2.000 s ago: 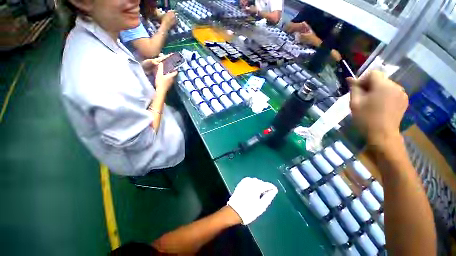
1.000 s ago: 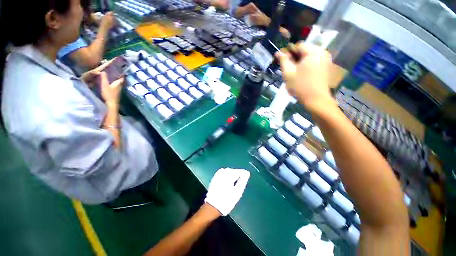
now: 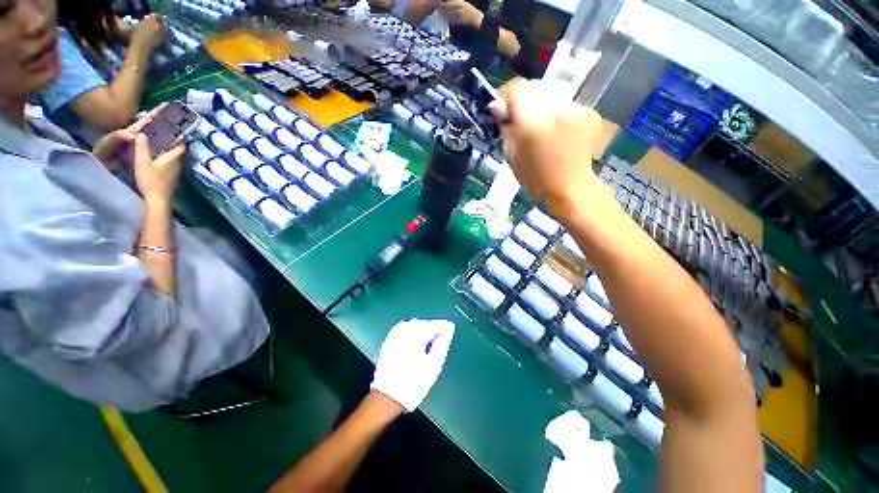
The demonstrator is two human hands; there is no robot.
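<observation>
My left hand (image 3: 414, 361), in a white glove, is over the bench's near edge with its fingers curled. A small dark spot shows between thumb and fingers; whether it holds something white cannot be told. My bare right hand (image 3: 549, 135) is raised beyond the tray, closed on a thin pen-like tool (image 3: 486, 85) that points up and left. A clear tray of white housings (image 3: 521, 330) lies on the green bench, partly hidden by my right forearm. A black heat gun (image 3: 444, 181) stands upright left of the tray. A crumpled white cloth (image 3: 581, 454) lies at the tray's near side.
A person (image 3: 116, 270) at the left holds a phone (image 3: 172, 130) beside another tray of housings (image 3: 279, 159). Dark grey parts (image 3: 684, 226) lie on an orange-yellow board at the right. A white post (image 3: 583, 43) stands behind my right hand. Other people sit farther off.
The view has swung right, so the bench, trays and neighbour appear farther left. The cloth near the tray has come into view. My right hand remains raised with the tool.
</observation>
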